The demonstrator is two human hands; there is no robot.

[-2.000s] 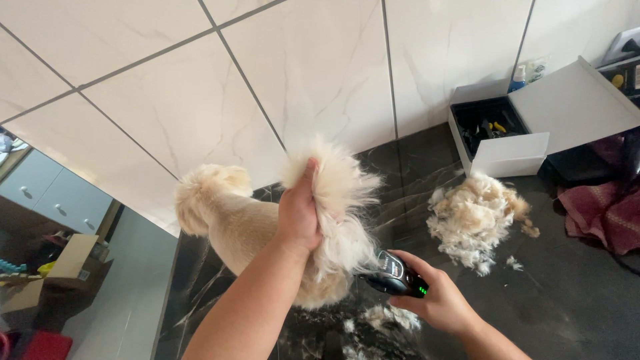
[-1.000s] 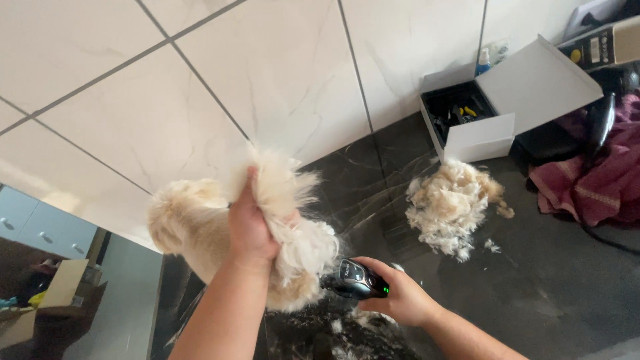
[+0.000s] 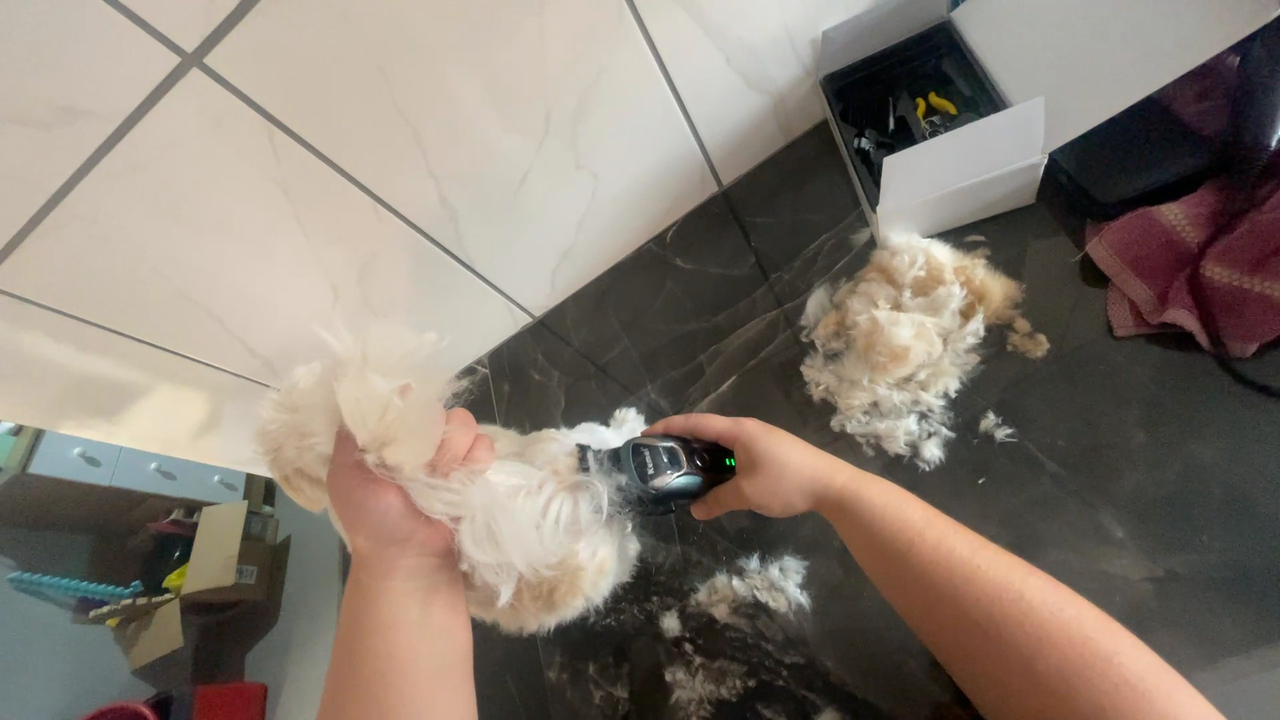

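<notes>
A small dog with cream and white fur (image 3: 560,560) is on the dark marble-look counter, its rear toward me. My left hand (image 3: 400,490) is closed round its long-haired tail (image 3: 390,390), which is held up over the back and hides much of the body. On the right, my right hand (image 3: 760,465) grips a black and grey electric hair clipper (image 3: 660,468) with green lights lit. The clipper's blade end touches the white fur on the right side of the rear. Loose cut fur (image 3: 755,590) lies on the counter below the clipper.
A large heap of cut fur (image 3: 900,345) lies to the right, below an open white box (image 3: 960,180) holding grooming tools. A maroon towel (image 3: 1190,260) and a dark cord lie at far right. White wall tiles (image 3: 450,150) rise behind. Lower left are cabinets and an open cardboard box (image 3: 215,560).
The clipper in my right hand has moved from low beside the dog's rear up to its right side. My left hand still holds the tail. The view has shifted.
</notes>
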